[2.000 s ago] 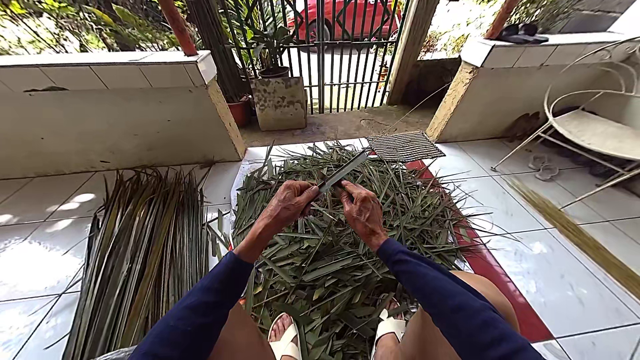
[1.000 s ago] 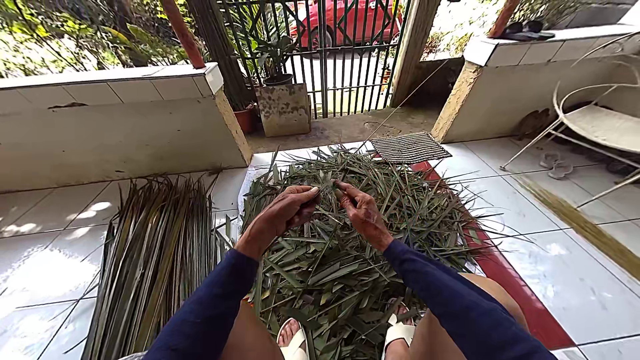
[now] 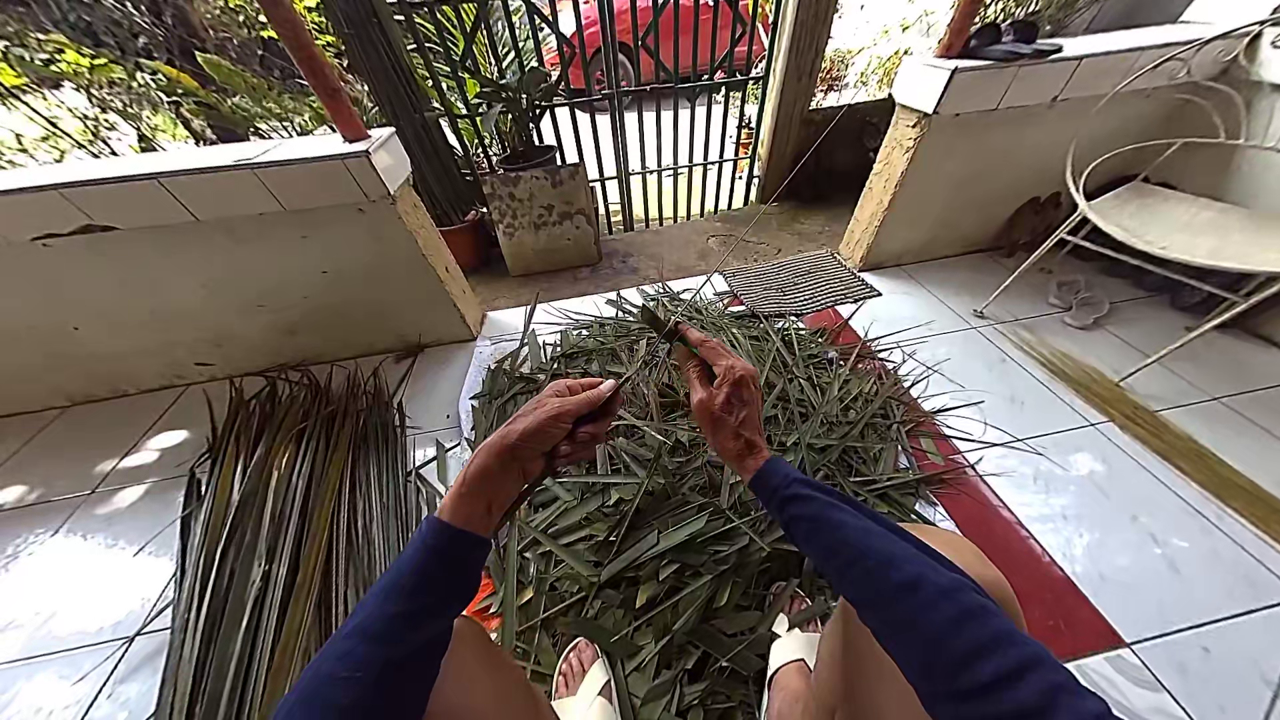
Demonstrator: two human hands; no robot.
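Observation:
My left hand (image 3: 570, 425) is closed around a narrow dark leaf strip (image 3: 513, 508), part of which trails below the wrist. To its right and slightly farther forward, my right hand (image 3: 725, 395) pinches a flat dark green piece (image 3: 656, 322) at its fingertips; whether this is leaf or blade is unclear. A thin leaf rib (image 3: 765, 205) slants from near those fingertips up toward the gate. Both hands are above a broad heap of cut green leaf pieces (image 3: 660, 560). Long uncut palm-like leaves (image 3: 290, 500) lie in a bundle at the left.
A striped mat (image 3: 798, 282) lies beyond the heap, near a metal gate (image 3: 660, 130). Low walls (image 3: 230, 285) flank the opening. At the right are a white metal chair (image 3: 1180, 225) and a bundle of thin ribs (image 3: 1150, 425). My sandalled feet (image 3: 585, 680) touch the heap's near side.
My hands were close together and are now farther apart, the right one farther forward. A long blade seen between them two seconds ago is no longer clearly visible.

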